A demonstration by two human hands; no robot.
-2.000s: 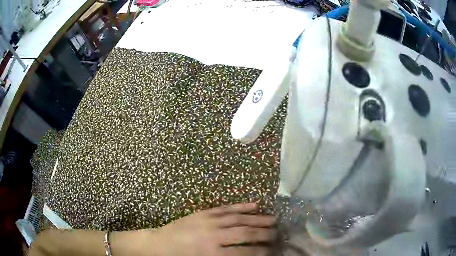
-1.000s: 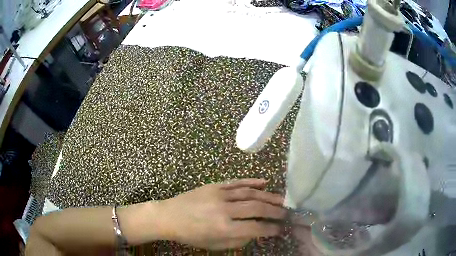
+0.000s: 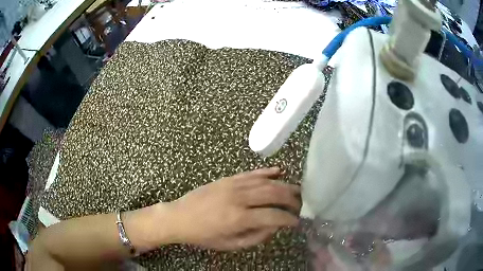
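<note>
A large dark fabric panel with dense tan-cream flecks [image 3: 159, 122] covers the table left of the sewing machine head [image 3: 344, 127]. My left hand [image 3: 238, 211], bare with a bracelet at the wrist, lies palm down on the panel, fingers pointing to the needle area. It grips nothing that I can see; its fingertips reach the machine head's lower left edge. A blurred pinkish patch, perhaps my right hand [image 3: 324, 256], shows at the bottom by the clear curved guard [image 3: 408, 211]; its shape and hold cannot be told. The needle and presser foot are hidden.
A white lamp paddle [image 3: 286, 108] on a blue flexible neck [image 3: 352, 32] hangs over the fabric, left of the head. The white table surface [image 3: 233, 24] shows behind the panel. Dark and blue fabric scraps lie at the far end. Another table [image 3: 42, 39] stands at the upper left.
My left hand has moved up in the picture, more of the fabric now showing below it. The machine head and lamp sit slightly further right. The pink item at the far edge has left view.
</note>
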